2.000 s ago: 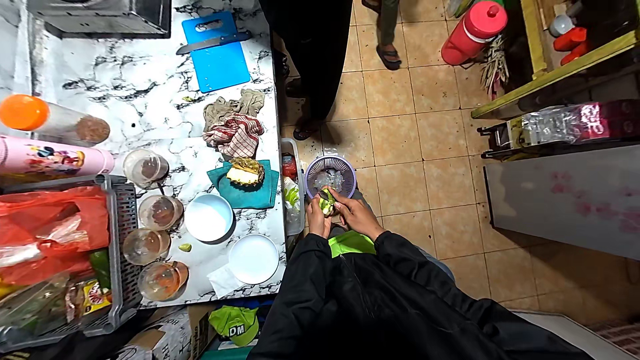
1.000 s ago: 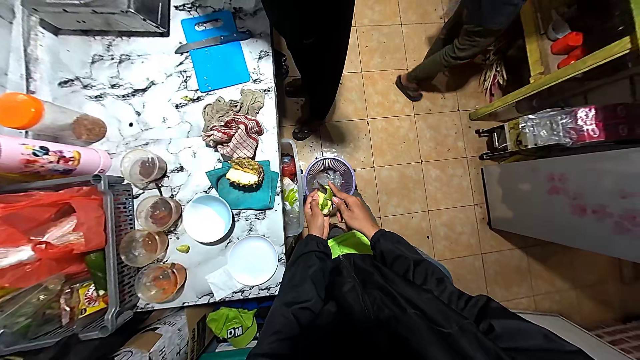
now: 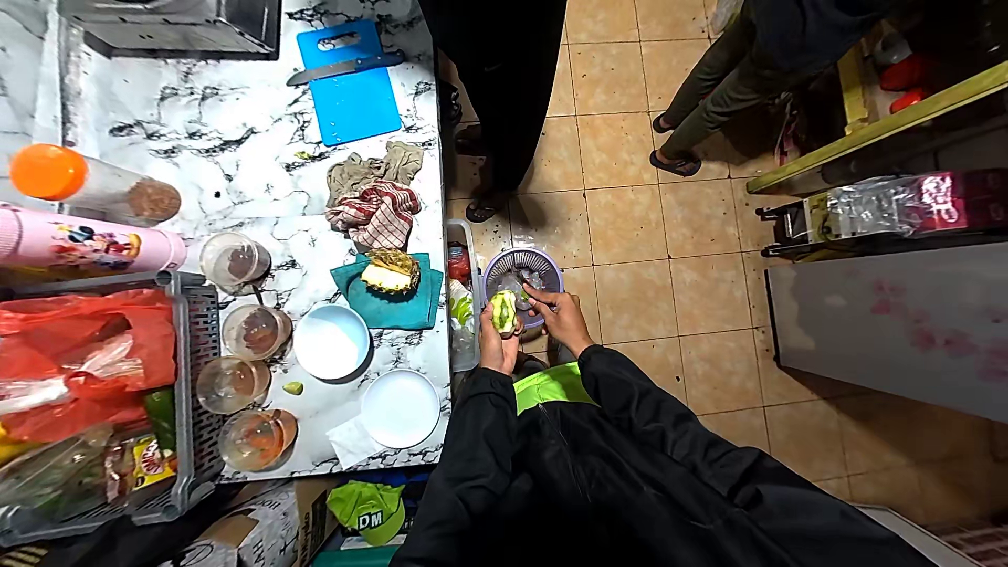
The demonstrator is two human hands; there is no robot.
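Note:
My left hand [image 3: 499,344] holds a partly peeled green fruit [image 3: 503,312] upright, with pale flesh and green skin showing. Close on its right, my right hand [image 3: 563,316] grips a small dark tool, likely a knife [image 3: 523,280], whose blade is hard to make out. Both hands are over the near part of a round purple plastic basket [image 3: 557,272] on the floor, which has a clear plastic bag in it. On the marble-patterned table to the left, a cut pineapple piece [image 3: 390,273] rests on a teal cloth [image 3: 429,303], near a white bowl [image 3: 331,342] and a white plate [image 3: 400,409].
A blue cutting board [image 3: 358,102] with a large kitchen knife [image 3: 346,68] across it lies farther back, beyond crumpled cloths [image 3: 378,209]. Plastic cups [image 3: 256,331] and a grey crate [image 3: 201,378] stand at left. One person in black [image 3: 504,87] stands ahead; another [image 3: 720,79] is at upper right.
The fruit and the tool have come apart; my right hand has moved a little right and away from the fruit. The person at upper right has come farther into view.

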